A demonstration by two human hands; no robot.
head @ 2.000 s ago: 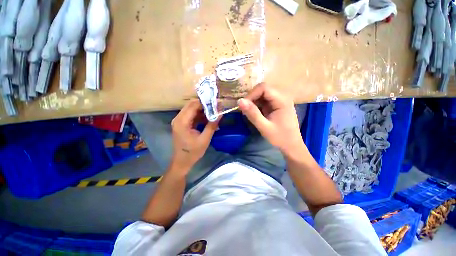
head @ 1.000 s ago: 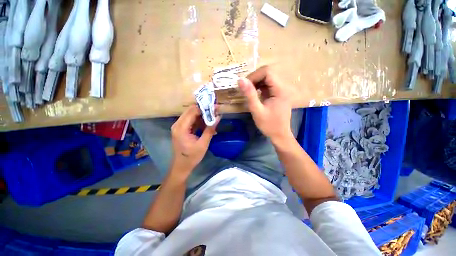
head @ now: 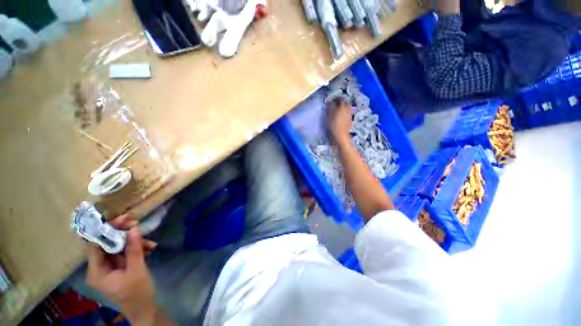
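My left hand (head: 127,270) holds a grey-white part (head: 97,228) by its narrow end, near the table's front edge; its wider, recessed end points up and left. My right hand (head: 340,121) reaches into the blue parts bin (head: 408,145), among many small grey-white cap pieces (head: 371,137). Its fingertips are small and unclear, so I cannot tell whether they grip a piece. A white ring of glue or filler (head: 109,182) lies on the table with thin sticks (head: 118,158) beside it.
On the tan table (head: 210,102) are a white block (head: 130,70), a black phone (head: 167,25), crumpled white gloves (head: 230,28) and grey handle-shaped parts (head: 331,28). A person's checked sleeve (head: 459,63) is at the upper right. Blue crates (head: 439,219) hold orange-brown parts below.
The view has turned toward the right. My right hand has left the glue and moved right into the blue bin. My left hand still holds the grey-white part.
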